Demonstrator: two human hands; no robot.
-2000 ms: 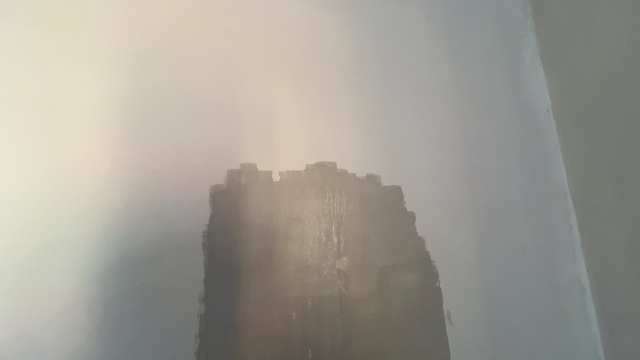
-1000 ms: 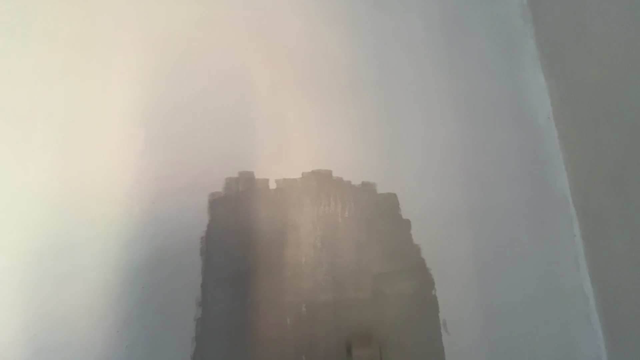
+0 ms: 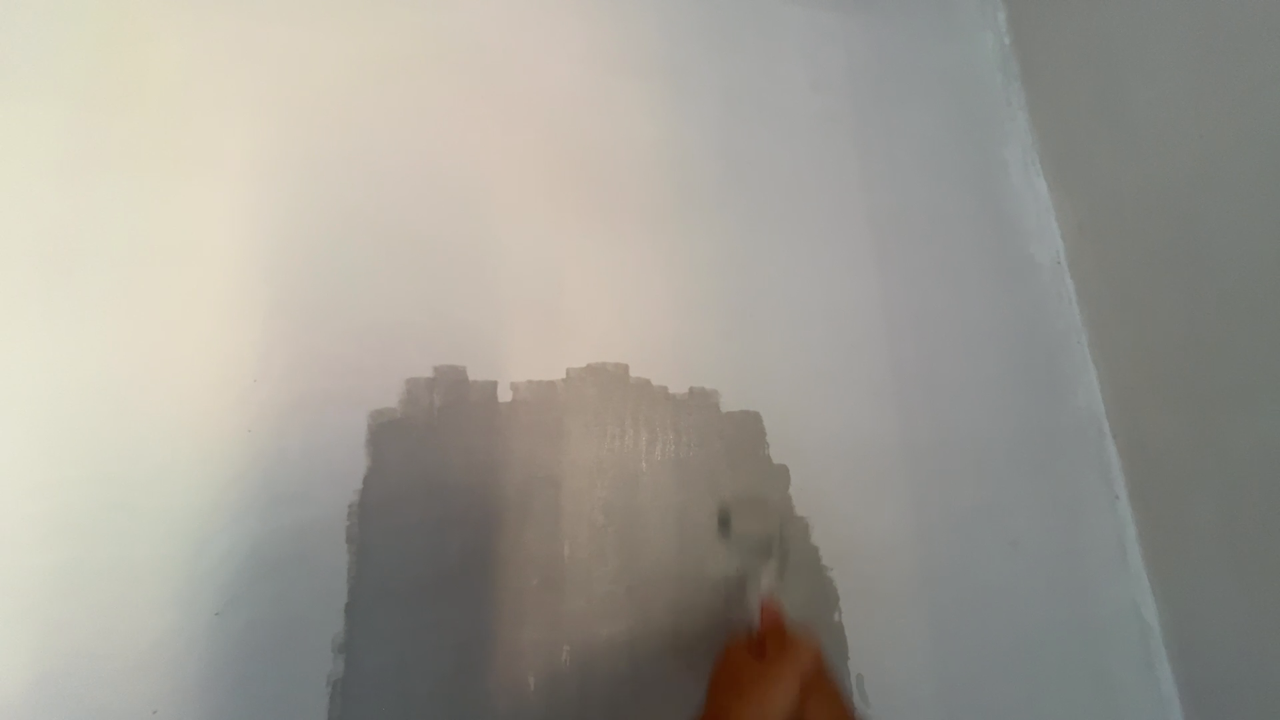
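A patch of grey-brown paint with a stepped top edge covers the lower middle of a pale wall. My hand, blurred, comes up from the bottom edge right of centre, over the patch; it looks like the right one. Its fingers are closed on a thin handle of a blurred painting tool, whose kind cannot be told. The tool's head lies over the right part of the patch. My left hand is out of view.
A grey-brown surface runs down the right side, bordered by a slanting, uneven pale edge. Light and soft shadow fall across the wall. Small dark specks dot its left part.
My right hand has come into view from below with the tool; neither shows two seconds ago. The patch's outline looks about the same.
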